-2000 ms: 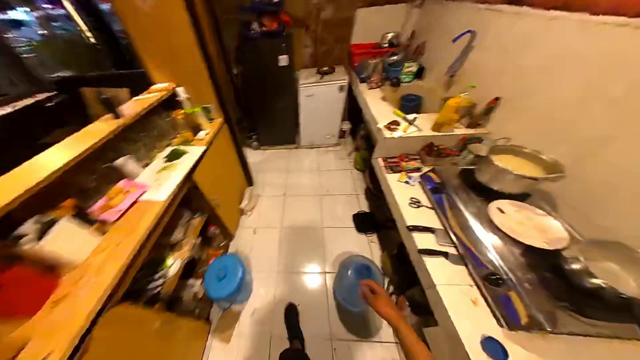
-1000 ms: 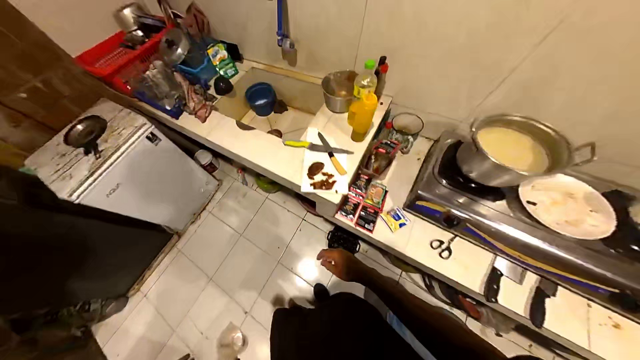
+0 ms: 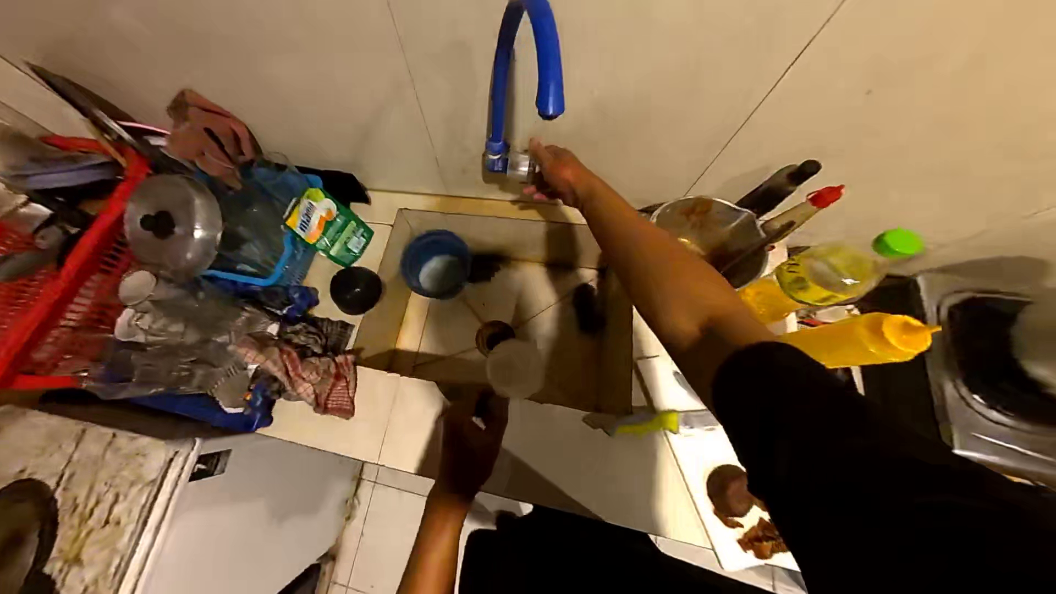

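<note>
My right hand (image 3: pixel 559 172) grips the tap handle (image 3: pixel 521 166) on the wall, just under the curved blue faucet spout (image 3: pixel 548 74). Below it lies a tiled sink basin (image 3: pixel 445 338) with a round drain (image 3: pixel 495 337). Over the basin's front edge is my left hand (image 3: pixel 472 437), in shadow. A translucent plastic cup (image 3: pixel 514 368) is at its fingertips; the fingers seem to hold it, though the grip is dark. A blue tub (image 3: pixel 436 264) with whitish contents stands in the basin's back left corner.
To the left are a red plastic basket (image 3: pixel 74 305), a pot lid (image 3: pixel 172 225), a black bowl (image 3: pixel 355 290) and a checked cloth (image 3: pixel 318 371). To the right stand a metal pot (image 3: pixel 709 227), a yellow squeeze bottle (image 3: pixel 866 339), a green-handled knife (image 3: pixel 648 423) and a white cutting board (image 3: pixel 701 462) with brown food.
The view has moved from the stove side to the sink. My right hand is now at the tap, and my left hand with the cup has come into view over the basin.
</note>
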